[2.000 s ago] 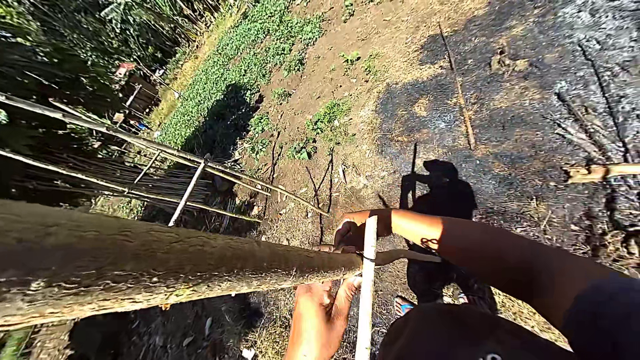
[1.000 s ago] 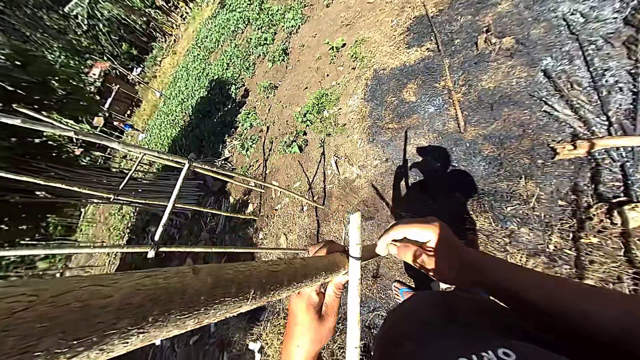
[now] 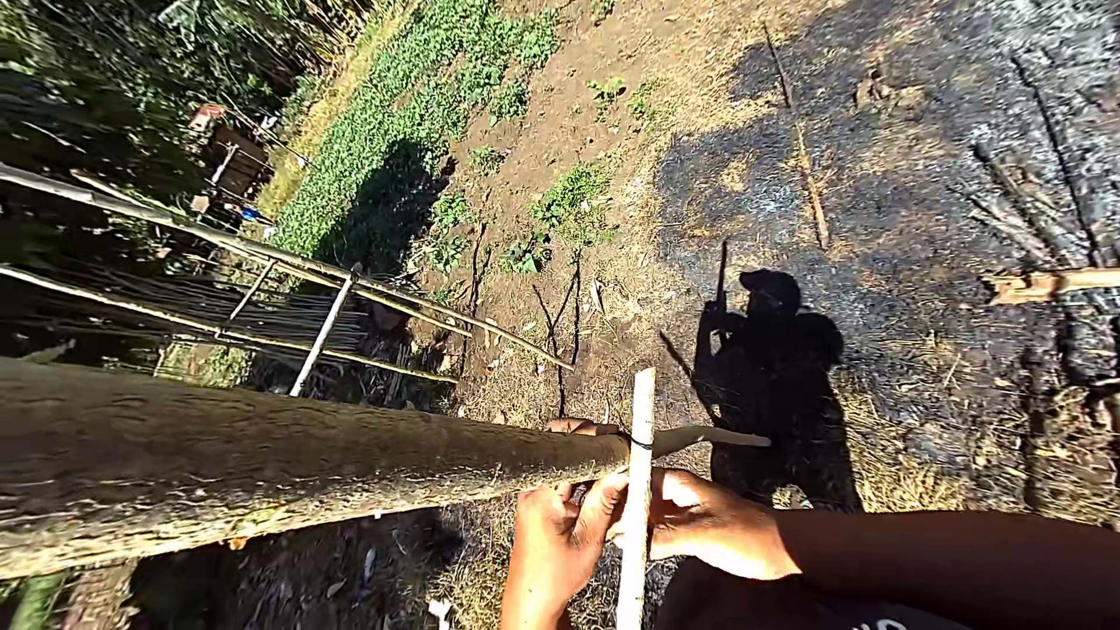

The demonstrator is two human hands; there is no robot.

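A thick bark-covered wooden pole (image 3: 306, 455) runs from the left edge to the middle, with a thin crooked end past a pale stick (image 3: 640, 499). The stick crosses it, and a thin dark tie (image 3: 641, 444) shows at the crossing. My left hand (image 3: 560, 534) is under the pole, thumb beside the stick; fingertips showing over the pole's far side appear to be from this hand. My right hand (image 3: 713, 521) is right of the stick, below the crooked end, its fingers bent and partly hidden behind the stick. Whether it grips anything is unclear.
A frame of thin poles (image 3: 324, 337) stands at the left, beyond the thick pole. Green low plants (image 3: 385, 122) grow behind it. Burnt ground (image 3: 901, 192) with a branch (image 3: 809, 188) and a broken log (image 3: 1050, 284) lies at the right. My shadow falls on the ground.
My right hand has moved from above the pole, through its crooked end, to below it beside my left hand. The left hand has stayed near the crossing.
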